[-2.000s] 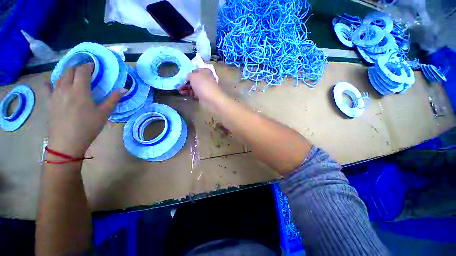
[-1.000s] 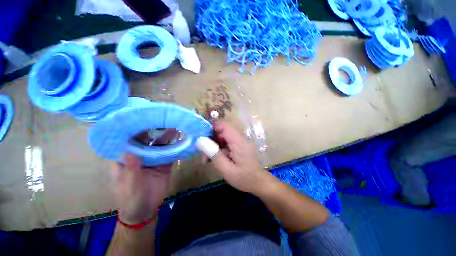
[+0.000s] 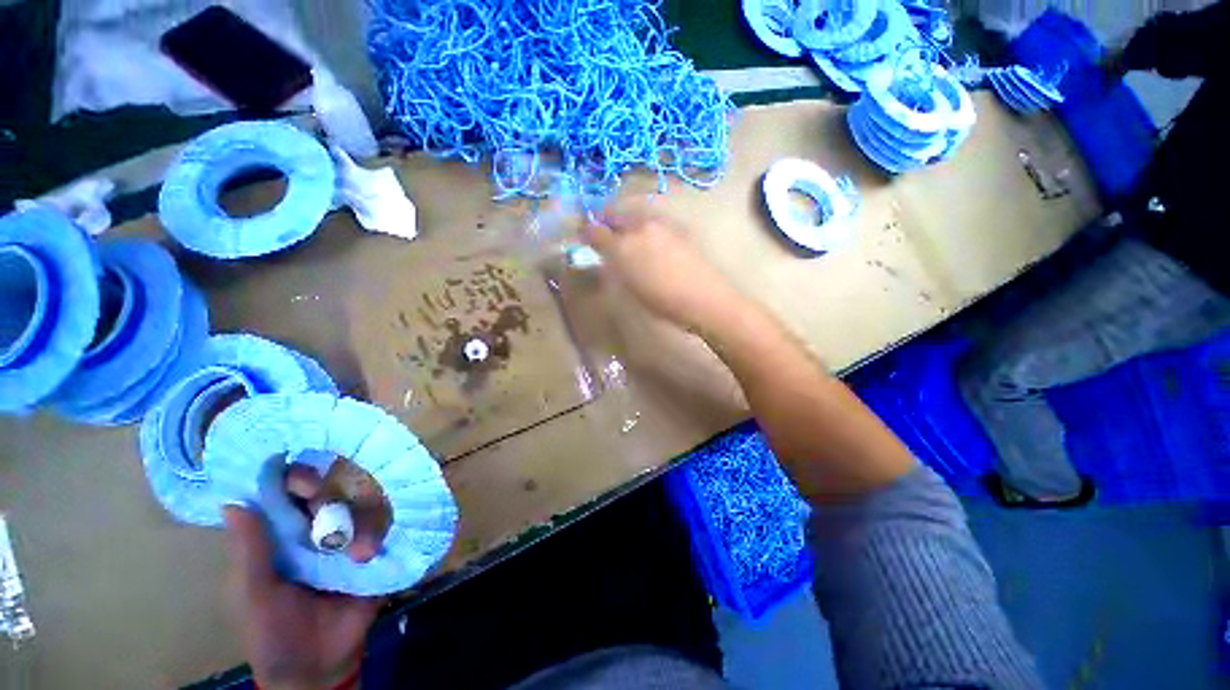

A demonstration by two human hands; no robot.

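My left hand (image 3: 308,613) holds a light-blue pleated ring (image 3: 412,488) at the near left, with a white-wrapped fingertip showing through its centre hole. My right hand (image 3: 654,263) is blurred, at the near edge of the blue cord pile (image 3: 553,81). Pale blurred strands show by its fingertips; I cannot tell whether it grips a cord. A small white nozzle with a dark centre (image 3: 475,351) stands in a brown-speckled patch on a cardboard square (image 3: 405,391) between my hands.
Stacked rings (image 3: 135,330) stand at left, and one ring (image 3: 247,189) lies beside a white scrap (image 3: 379,197). A phone (image 3: 236,57) lies at the back. A ring with a cord (image 3: 809,205) and ring stacks (image 3: 911,115) are at right. A blue crate of cord (image 3: 749,519) is below. A person's leg (image 3: 1066,364) shows at right.
My left hand keeps hold of the ring, now tilted with its hole facing me. My right hand has left the ring and moved away to the cord pile. The view has shifted right.
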